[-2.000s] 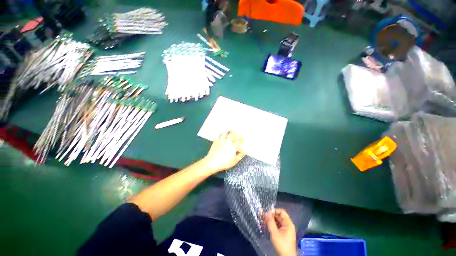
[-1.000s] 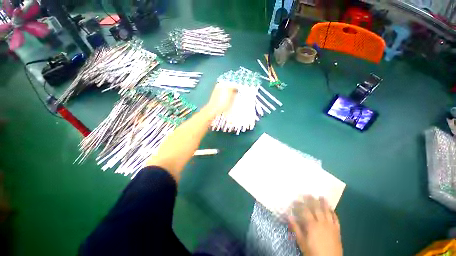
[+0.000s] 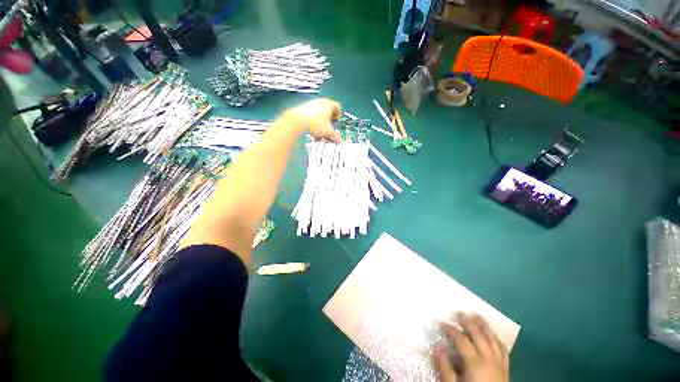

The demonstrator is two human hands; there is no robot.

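A stack of strip circuit boards (image 3: 334,190) lies fanned on the bench, green ends away from me. My left hand (image 3: 326,121) is at those green ends, its fingers bent; whether it grips a board is hidden. A white sheet (image 3: 406,287) lies at a slant nearer me. My right hand (image 3: 473,349) rests on its lower right part, fingers apart, slightly blurred. Clear bubble wrap (image 3: 364,368) shows at the sheet's lower left edge, and a dimpled shine covers its lower part. A short pale stick (image 3: 283,268) lies left of the sheet.
More strip boards lie in a left stack (image 3: 142,116), a near-left stack (image 3: 142,224) and a back stack (image 3: 287,67). Loose strips (image 3: 397,123), a tape roll (image 3: 452,91) and a lit phone (image 3: 531,195) lie further back. A bubble-wrapped bundle (image 3: 665,280) is at the right edge.
My left hand has left the sheet and reached to the board stack, now at its green ends. My right hand has moved from the hanging bubble wrap onto the sheet. The view has shifted left.
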